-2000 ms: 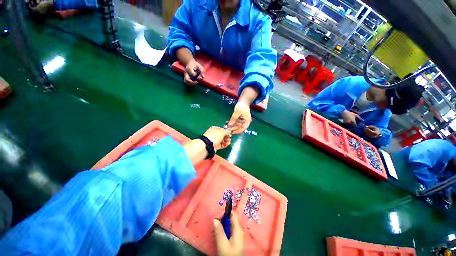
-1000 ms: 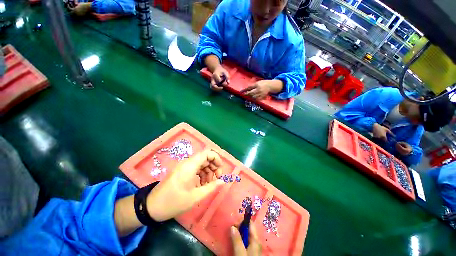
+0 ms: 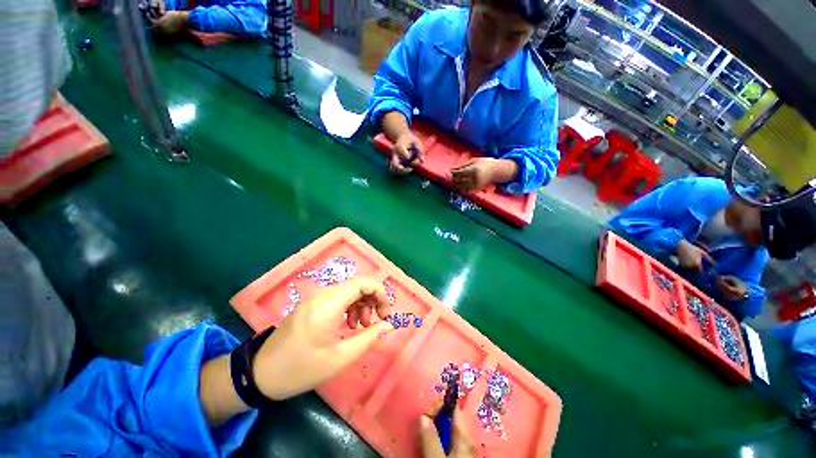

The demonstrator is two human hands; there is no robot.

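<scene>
A salmon-red compartment tray [image 3: 358,412] lies in front of me on the green bench. Loose glittering small parts lie in its far-left compartment [image 3: 333,271] and in its right part [image 3: 494,399]. My left hand [image 3: 315,342], with a black wristband, is over the tray's left half, fingers curled. A short row of small parts [image 3: 405,320] shows at its fingertips; whether they are held or lie on the tray is unclear. My right hand [image 3: 447,436], cut off by the bottom edge, holds blue-handled cutting pliers [image 3: 447,413], their dark jaws at the parts in the right part.
Across the green bench [image 3: 295,192] a person in a blue smock [image 3: 479,85] works over a red tray [image 3: 436,158]. Another person sits at the right behind a filled tray [image 3: 617,268]. A red tray [image 3: 67,148] and a metal post [image 3: 148,76] stand left. White paper [image 3: 337,114] lies beyond.
My left hand has come back from the hand of the person opposite to over my tray. My right hand still holds the pliers at the parts. The view has shifted.
</scene>
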